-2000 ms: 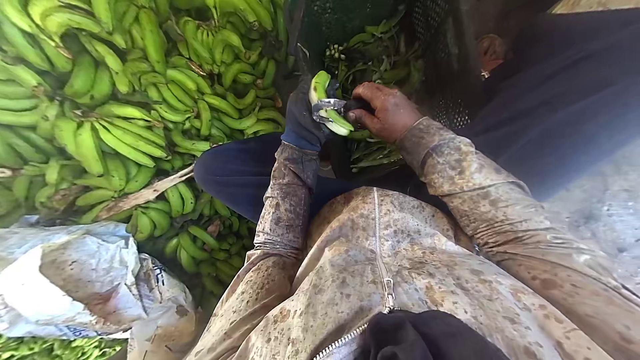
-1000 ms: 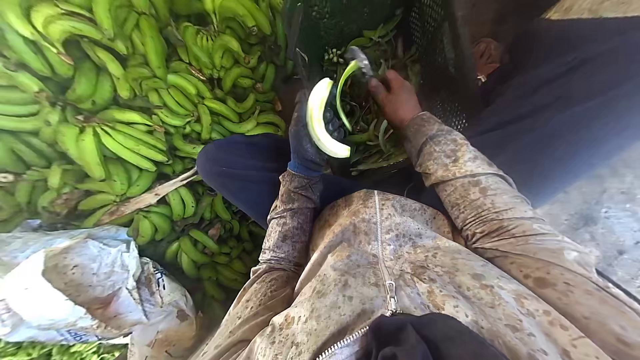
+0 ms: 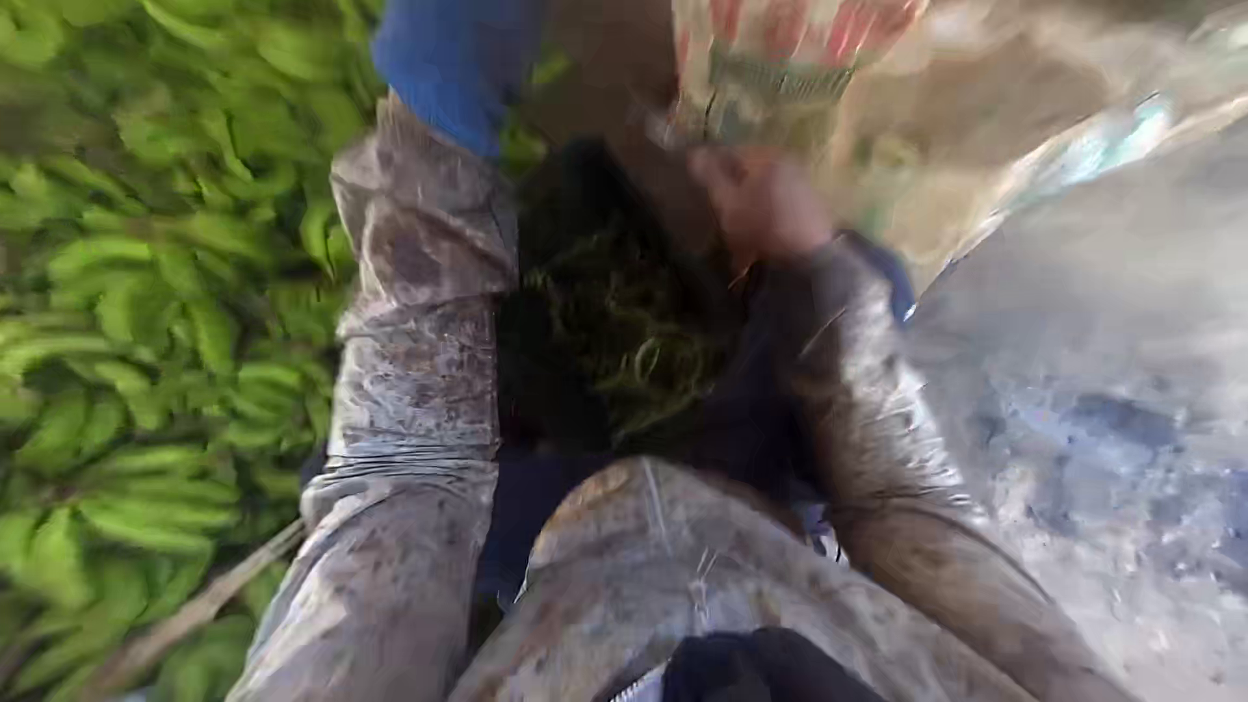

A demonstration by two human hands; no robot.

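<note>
My left hand (image 3: 458, 58), in a blue glove, reaches to the top edge of the blurred head view; its fingers are cut off or too blurred to make out. My right hand (image 3: 765, 200) is bare and sits right of centre, beside a printed sack. Its fingers look curled, but blur hides whether a tool is in them. Between my forearms is a dark crate (image 3: 546, 361) with green peels (image 3: 653, 361) inside. No peeled fruit can be made out.
A large heap of green bananas or plantains (image 3: 146, 292) fills the left side, with a dry stalk (image 3: 195, 609) low in it. A sack with red print (image 3: 780, 58) stands at the top. Grey ground (image 3: 1092, 390) lies at the right.
Both hands have moved apart and forward, away from my body. The pale peeled fruit seen in my left hand a second ago is out of sight. The view has shifted and blurred.
</note>
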